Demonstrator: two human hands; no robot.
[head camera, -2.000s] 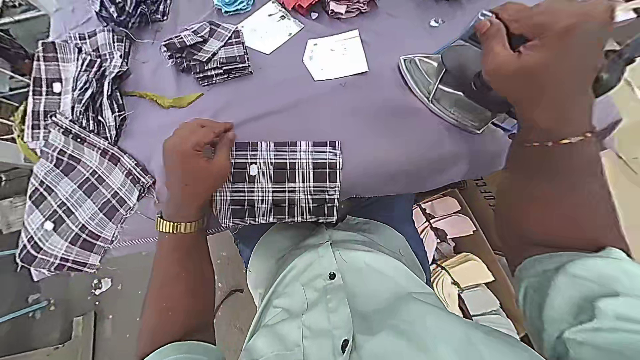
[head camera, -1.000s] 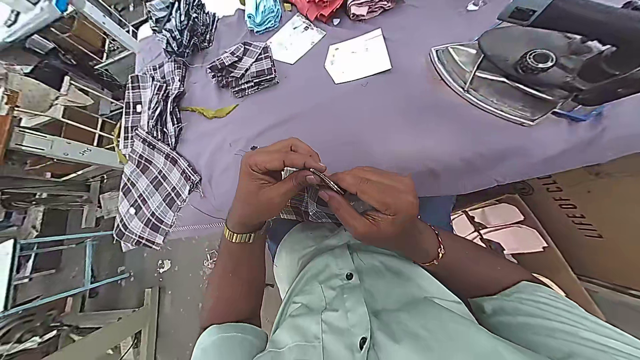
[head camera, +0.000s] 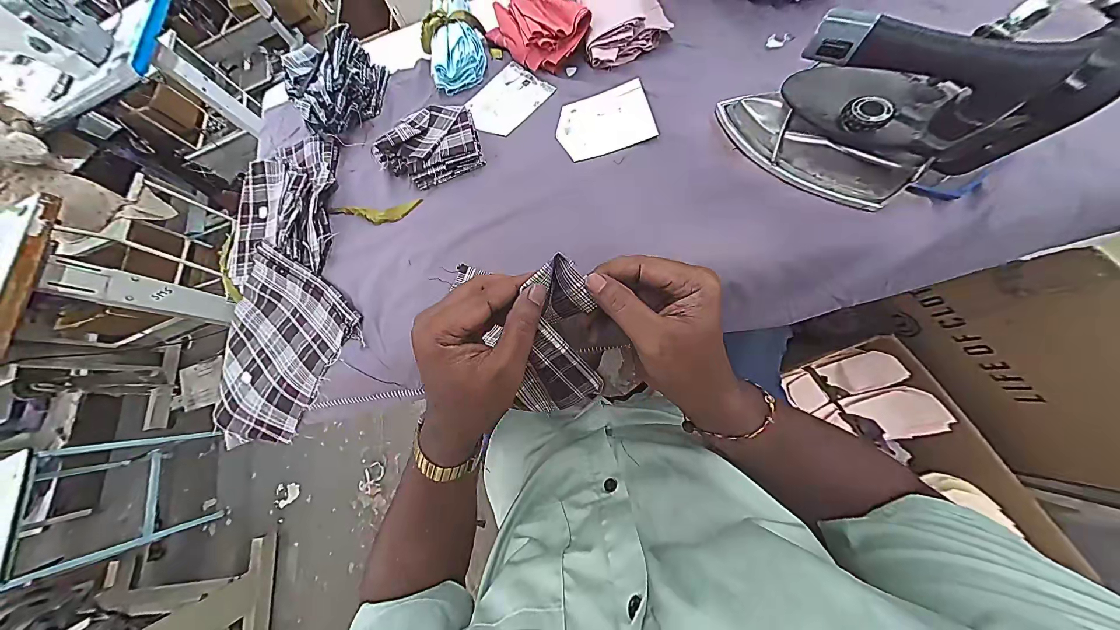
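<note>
Between my two hands, at the table's near edge, is a plaid fabric piece with its top edge folded to a point. My left hand pinches the fold's left side between thumb and fingers. My right hand pinches its right side the same way. An electric iron rests on its soleplate at the upper right, touched by neither hand. Two white pointed card templates lie beyond my hands. A small folded plaid stack is left of them, and more plaid pieces hang over the table's left edge.
The table has a purple cloth cover. Blue, red and pink fabric bundles lie at the far edge, and a yellow-green strip at left. An open cardboard box with light pieces stands at right; metal frames at left.
My right hand has let go of the iron, which now rests on the table. Both hands have come together on the plaid piece, which earlier lay flat; its top edge now shows as a point.
</note>
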